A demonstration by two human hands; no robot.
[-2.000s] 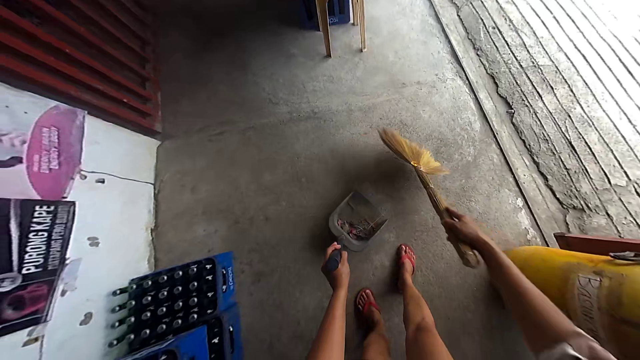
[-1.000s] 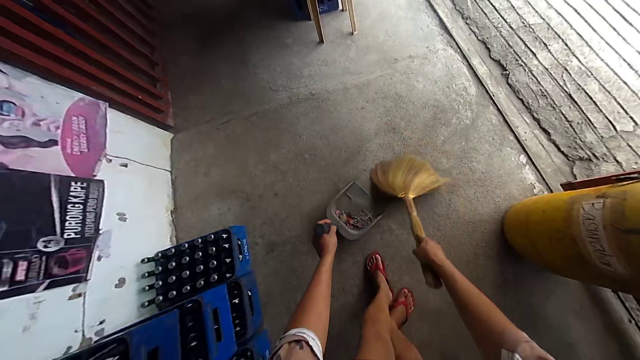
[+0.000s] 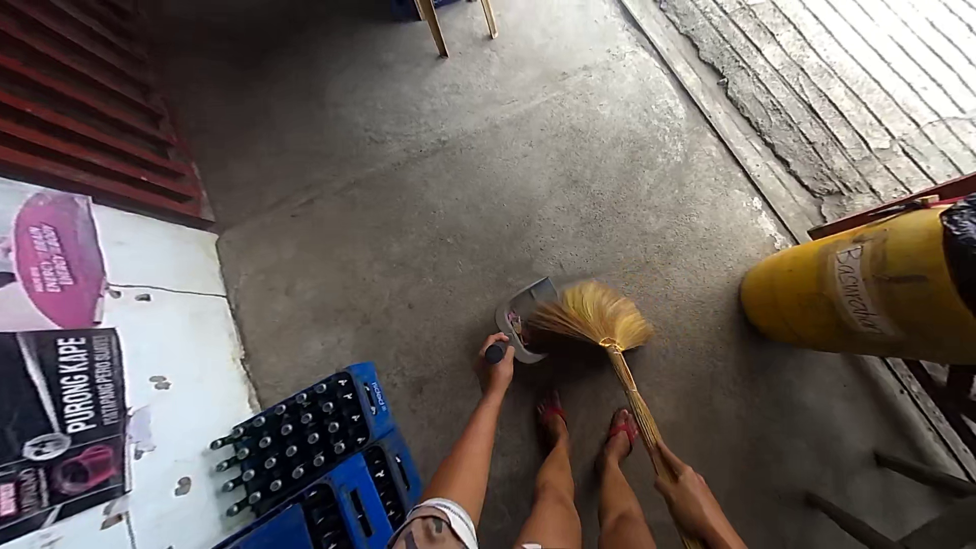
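My left hand [image 3: 497, 364] grips the dark handle of a grey plastic dustpan [image 3: 526, 354], which rests low over the concrete floor with bits of litter inside. In my right hand [image 3: 682, 488] is the bundled stalk handle of a soft fibre broom [image 3: 602, 316]. The broom's fanned bristles lie across the right part of the dustpan and hide some of it. My feet in red flip-flops stand just below the pan and broom head.
Blue crates of bottles [image 3: 366, 396] stand at lower left by a white wall [image 3: 175, 267]. A yellow drum [image 3: 854, 286] bearing writing is at right. Wooden furniture legs [image 3: 433, 29] show at the top. A red slatted panel [image 3: 91, 114] fills the upper left; a dark frame [image 3: 862, 526] is at lower right.
The broom head has swung left, from beside the dustpan to over its right part. The dustpan has turned, its opening now facing more toward the broom.
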